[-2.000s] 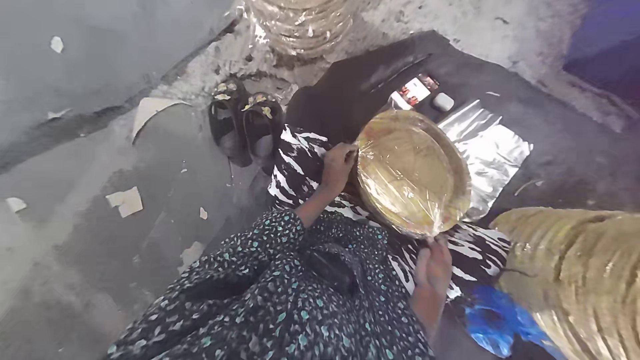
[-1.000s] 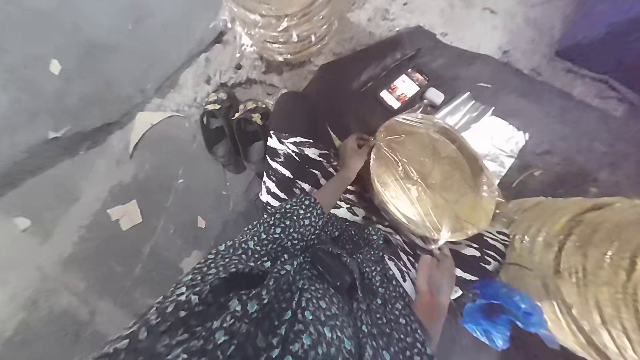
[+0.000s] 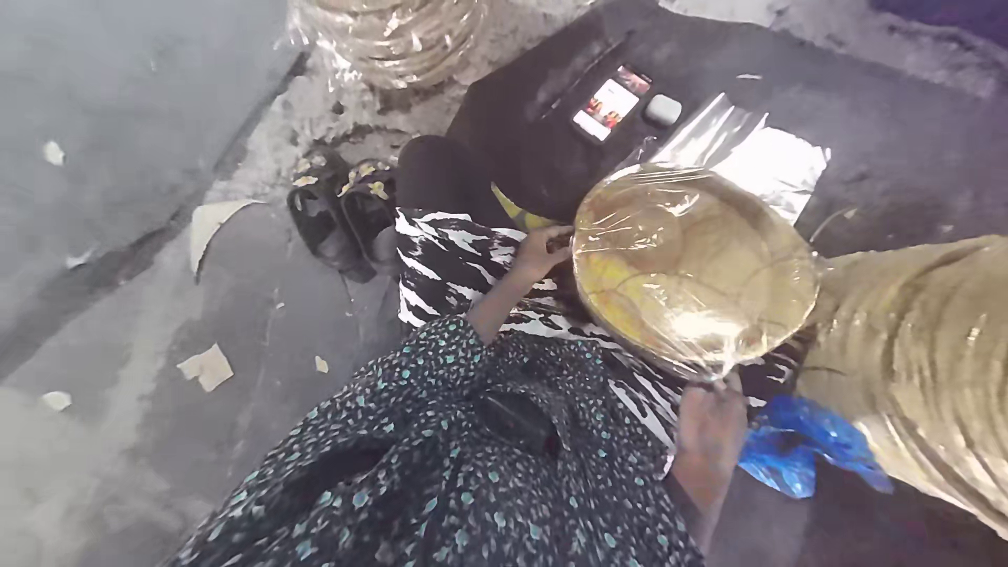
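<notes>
A round, shallow golden tray or plate (image 3: 697,260), wrapped in clear plastic film, rests tilted over my lap, with yellow showing at its lower left. My left hand (image 3: 545,250) is at its left rim, fingers curled by the film's edge; whether it pinches the film is hard to tell. At the bottom rim my right hand (image 3: 713,405) grips the gathered plastic film (image 3: 726,364). Under the tray lies a black-and-white patterned cloth (image 3: 441,264) across my legs. Behind the tray is a sheet of shiny clear film (image 3: 776,161) on the dark mat.
A long stack of wrapped round golden pieces (image 3: 921,339) lies at the right, beside a blue plastic bag (image 3: 811,441). Another wrapped stack (image 3: 402,39) stands at the top. A phone (image 3: 606,109), a small white case (image 3: 663,110), dark sandals (image 3: 335,220) and scraps (image 3: 207,367) lie around.
The wrapped tray has shifted slightly right and turned, with the film gathered at its bottom rim by my right hand. My left hand has stayed by the left rim. A yellow-patterned strip shows beside it.
</notes>
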